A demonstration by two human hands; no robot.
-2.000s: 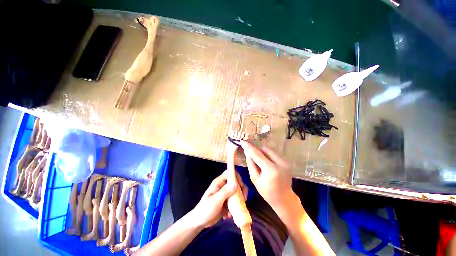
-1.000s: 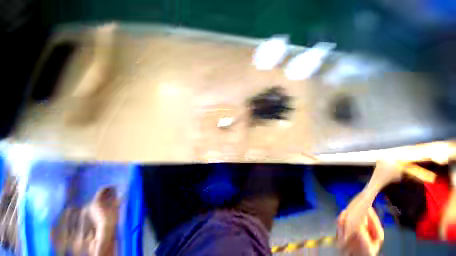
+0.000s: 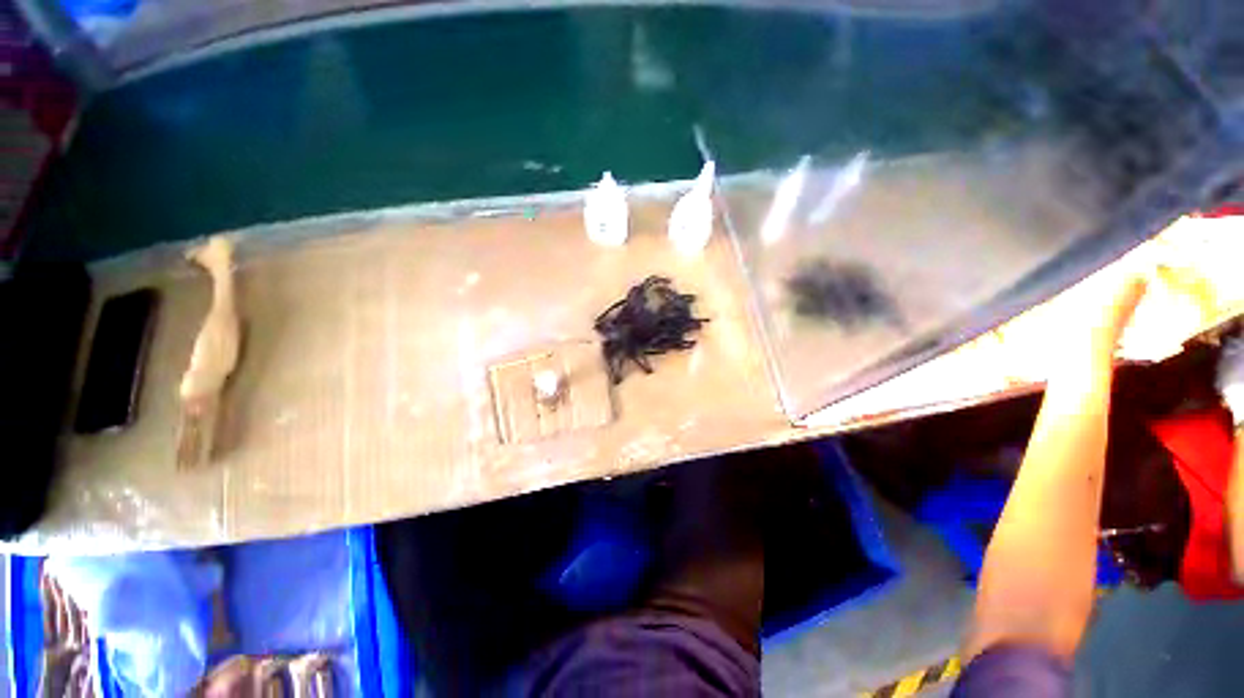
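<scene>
My right arm reaches far right, and my right hand is at the very bright opening of the lit booth. Glare washes out its fingers, so I cannot tell whether it holds anything. My left hand is not in view. On the cardboard-covered bench, a tan leg-shaped piece lies at the left. A tangled pile of black fittings lies right of a small tan pad with a whitish dab on it. Two white squeeze bottles stand behind the pile.
A black phone lies at far left beside a dark mass. A blue crate with leg pieces and a crumpled plastic bag is at lower left. A clear panel stands right of the bottles. A person's red clothing shows at right.
The view has swung. My hands earlier held a leg piece with a black fitting over the bench edge; now my right hand is at the booth and my left hand is out of view.
</scene>
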